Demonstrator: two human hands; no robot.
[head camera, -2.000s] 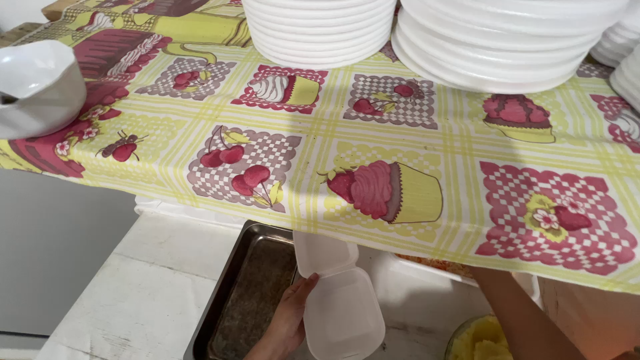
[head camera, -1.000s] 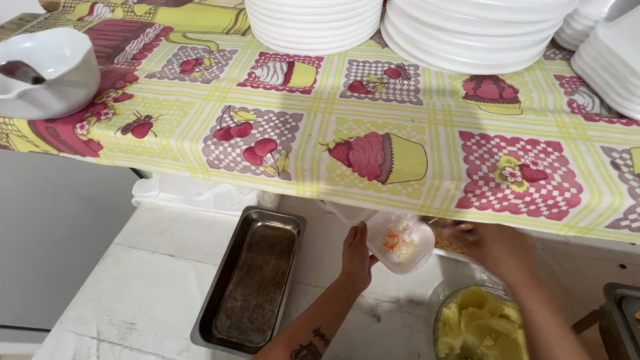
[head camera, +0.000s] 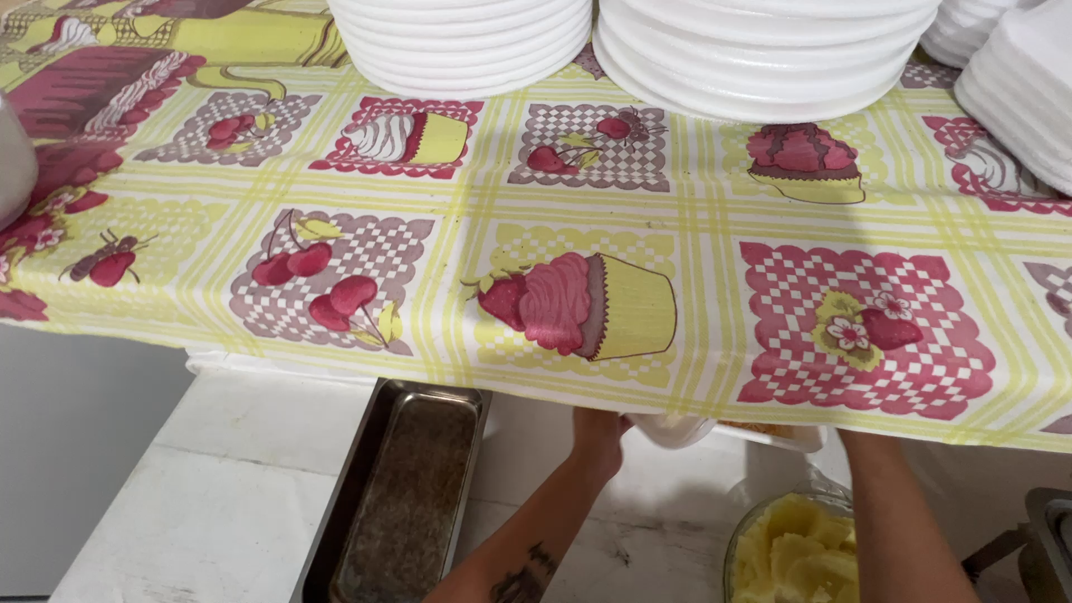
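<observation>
My left hand (head camera: 600, 440) reaches under the edge of the cloth-covered shelf and grips a white foam container (head camera: 672, 429); its fingers are partly hidden. The container's rim shows below the cloth, beside a white tray (head camera: 808, 438) with orange shredded food (head camera: 758, 429) in it. My right forearm passes under the shelf to the right of that tray, and the hand itself is hidden by the cloth. Below the tray, a glass bowl (head camera: 735, 536) of yellow mashed food (head camera: 796, 553) stands close to my right forearm.
A metal pan (head camera: 410, 494) lies left of my left forearm on the white counter (head camera: 226, 469). The shelf's printed cloth (head camera: 703, 327) overhangs the work area. Stacks of white foam plates (head camera: 469, 42) and containers (head camera: 1026, 100) stand on it. Dark metal equipment (head camera: 1047, 536) is at lower right.
Two seconds ago the foam container was open and looked empty; one second ago it held some shredded food. Now it and my right hand are further under the shelf.
</observation>
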